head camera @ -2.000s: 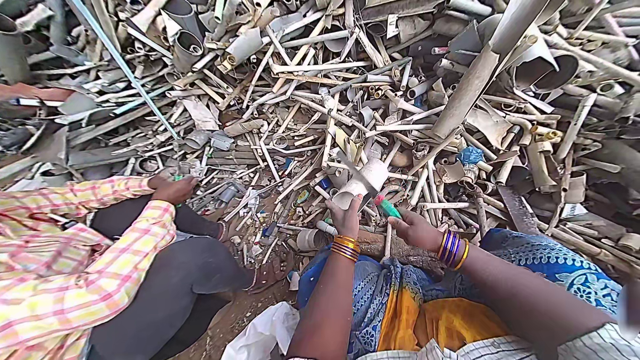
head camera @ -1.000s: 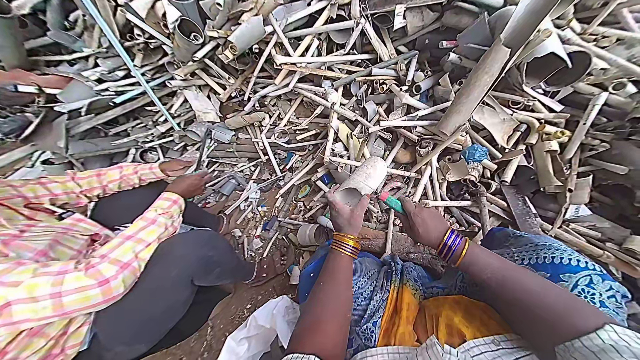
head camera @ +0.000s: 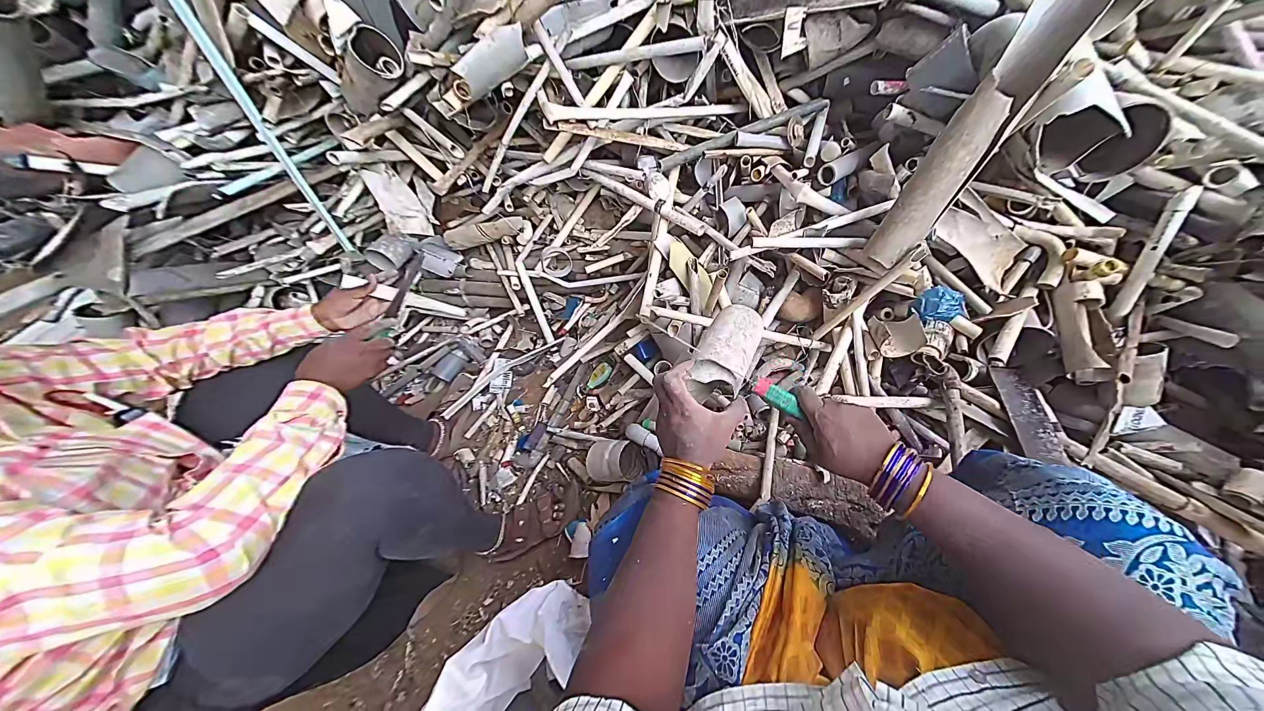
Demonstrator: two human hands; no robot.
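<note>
My left hand (head camera: 693, 420) grips the near end of a short, wide, off-white plastic pipe piece (head camera: 733, 341), whose open end faces me. My right hand (head camera: 844, 433) is closed around the green and red handle (head camera: 777, 395) of a tool, just right of the pipe's near end. The tool's blade is hard to make out at the pipe's rim in this view. Beneath both hands lies a thick wooden log (head camera: 805, 486), with a thin pale stick upright in front of it.
Scrap plastic pipes (head camera: 592, 128) are heaped ahead and to both sides. A large pipe (head camera: 948, 158) leans at the right. A co-worker in a checked shirt (head camera: 168, 494) sits at the left, a tool in hand. A white sack (head camera: 513, 647) lies near my lap.
Two seconds ago the tool's broad blade showed across the pipe; now it is mostly hidden. The pipe has tilted. The co-worker's hands have come together around a tool and a pale strip.
</note>
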